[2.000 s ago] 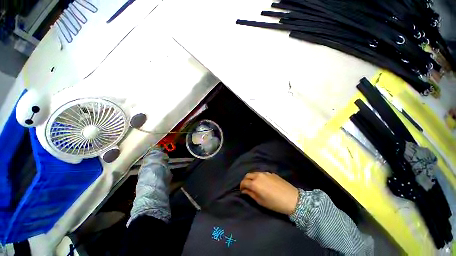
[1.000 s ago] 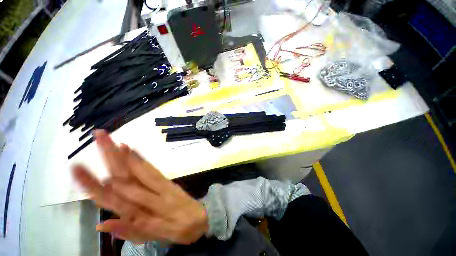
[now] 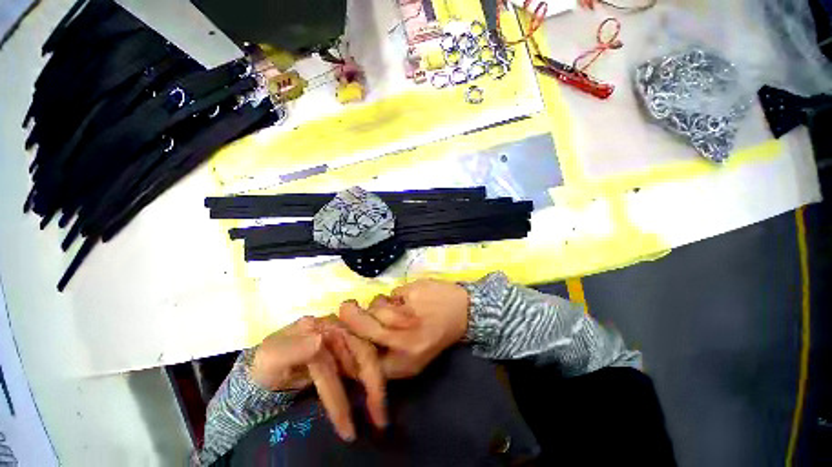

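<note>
My left hand and my right hand are bare and touch each other in front of the table edge, fingers crossing and spread, with nothing seen held. Parts of the fingers and palms are hidden where the hands overlap. Behind them a stack of flat black straps lies crosswise on the table. A grey hand cover with dark lines lies bundled on the straps. A black dotted hand cover lies against its near side.
A fanned pile of black straps with rings lies at left, beside the machine's dark cover. Loose rings, a red-handled tool, a bag of rings and another black dotted bundle lie at the back and right.
The view has swung from the fan and the lap to the strap stack and moved closer. My raised, spread hand has come down, and both hands are now together.
</note>
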